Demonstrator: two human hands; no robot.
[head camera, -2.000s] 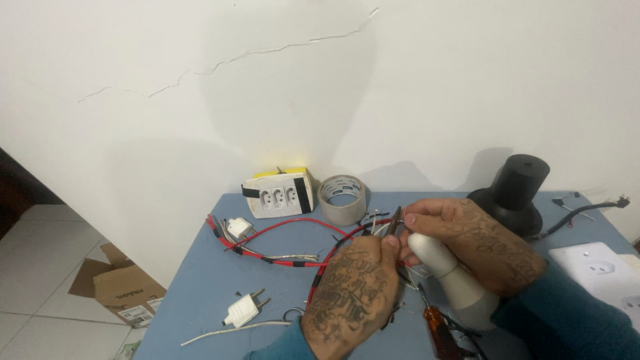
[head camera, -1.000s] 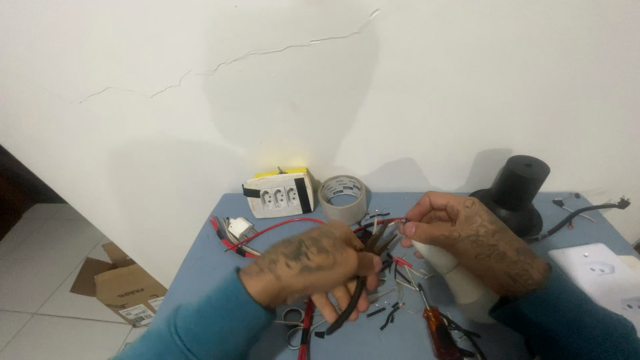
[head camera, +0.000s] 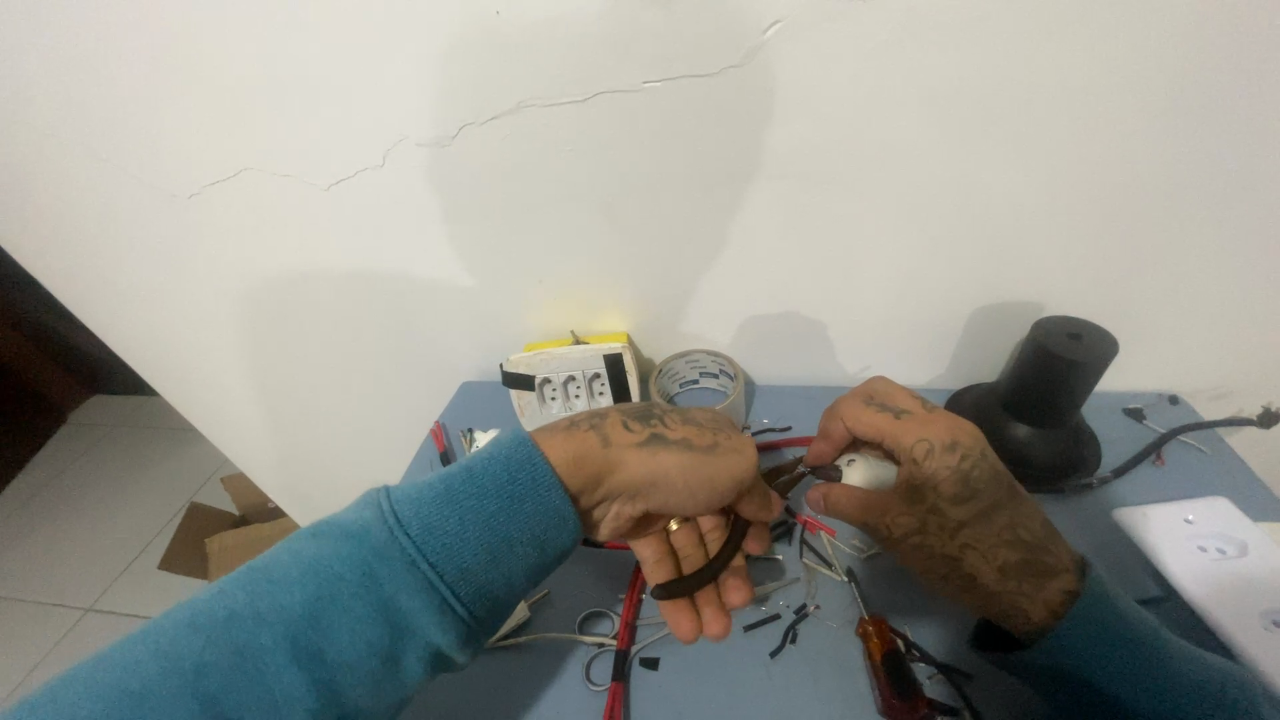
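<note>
My left hand holds dark-handled pliers, one handle crossing its spread fingers. The pliers' jaws meet a short dark wire end, which my right hand pinches between thumb and index finger. A rounded white object shows behind the right fingers; its lower part is hidden. A red cable runs behind the hands, and a bundle of red wires with black tape lies below my left hand. Wire scraps are scattered under the hands.
A taped socket block and a tape roll stand near the wall. To the right are a black flared base, a dark cable and a white socket plate. Scissors and an orange-handled screwdriver lie in front.
My left hand has turned over, its fingers now spread around the pliers' handle, and its forearm reaches across from the left. My right hand stays at about the same spot.
</note>
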